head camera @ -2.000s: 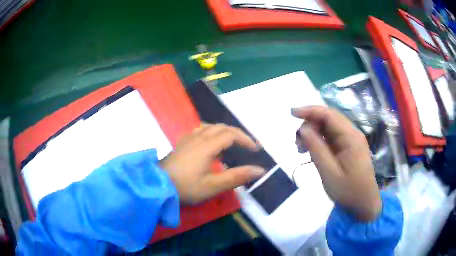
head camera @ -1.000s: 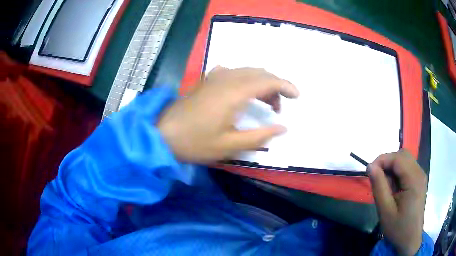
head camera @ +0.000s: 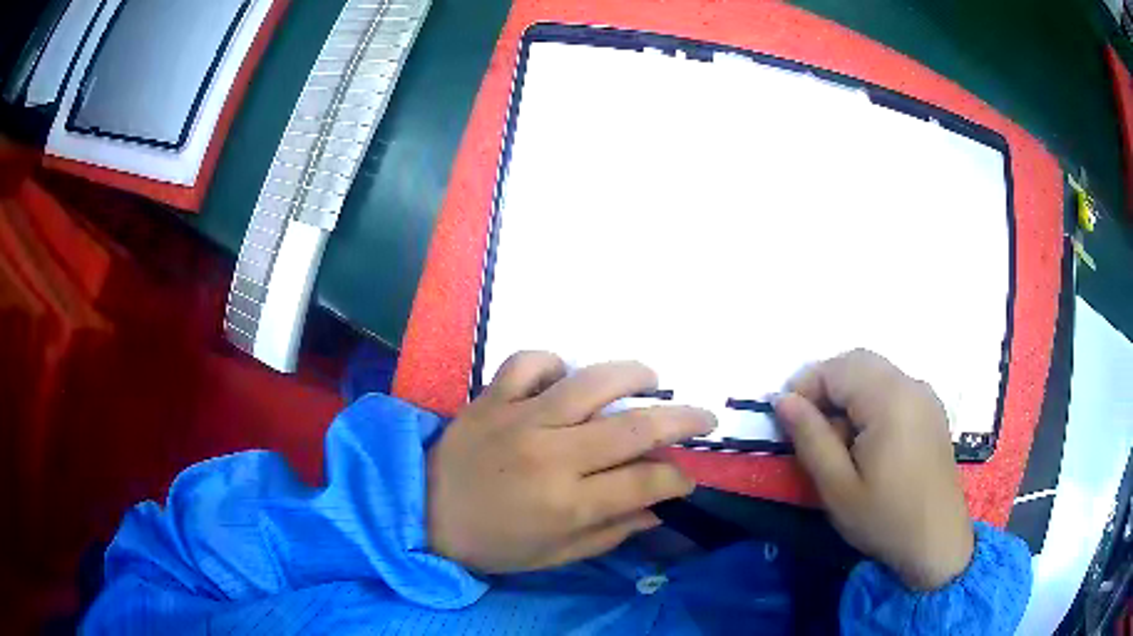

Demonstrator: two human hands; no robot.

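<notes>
The white panel (head camera: 746, 236) with a thin black border lies on a red foam pad (head camera: 435, 292). My right hand (head camera: 882, 466) pinches a short black tape strip (head camera: 749, 405) between thumb and index finger, just above the panel's near border. My left hand (head camera: 572, 466) is over the near left part of the panel, palm down, fingers somewhat apart. Another short black strip (head camera: 661, 394) shows beside its fingertips; whether the fingers hold it or it lies on the panel I cannot tell. My left hand hides the near left corner.
A long pale sheet of small stickers (head camera: 304, 186) lies left of the foam. Beyond it a greyish panel (head camera: 162, 75) lies on white sheet and red foam. A white sheet (head camera: 1093, 422) is at the right. A small yellow piece (head camera: 1085, 211) is near the foam's right edge. Red material (head camera: 75, 360) is at lower left.
The view swung left from the black tape sheet to the panel. Since one second ago, my right hand has brought its strip left along the near edge, and my left hand has moved down, closer to it.
</notes>
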